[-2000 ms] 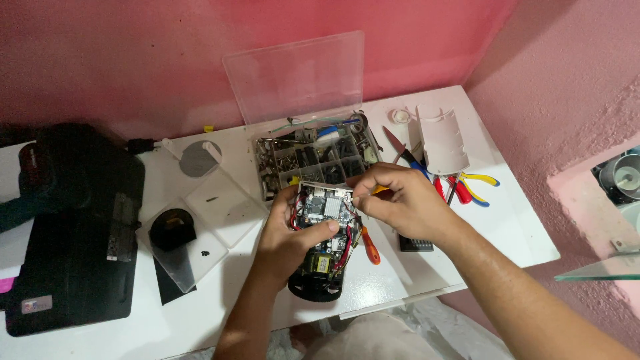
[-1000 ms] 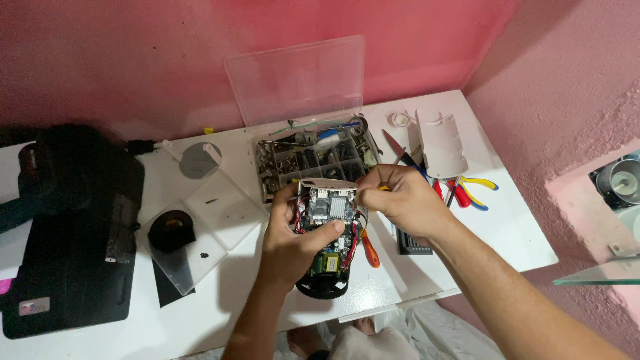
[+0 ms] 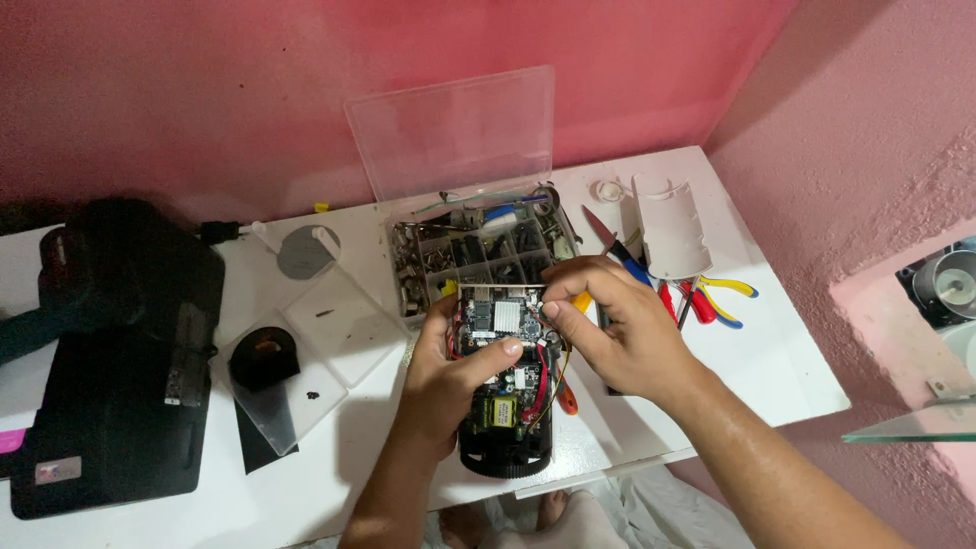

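Observation:
My left hand grips an opened electronic device from its left side, thumb on the circuit board. The device has a white finned heatsink, a yellow-wrapped transformer, red and other coloured wires, and a black ribbed round base. At the board's upper right corner, the thumb and forefinger of my right hand are pinched around a thin wire. A yellow piece shows beside the fingers, partly hidden. Behind the device stands a clear compartment box of screws and small parts, its lid raised.
On the white table, a knife, pliers with red handles, pliers with yellow-blue handles and a white curved shell lie right. Clear plastic panels and a black machine are left. An orange-handled tool lies beside the device.
A thin yellowish wire now shows looping along the device's right side. My left hand keeps its hold, and my right fingers stay at the board's upper right corner.

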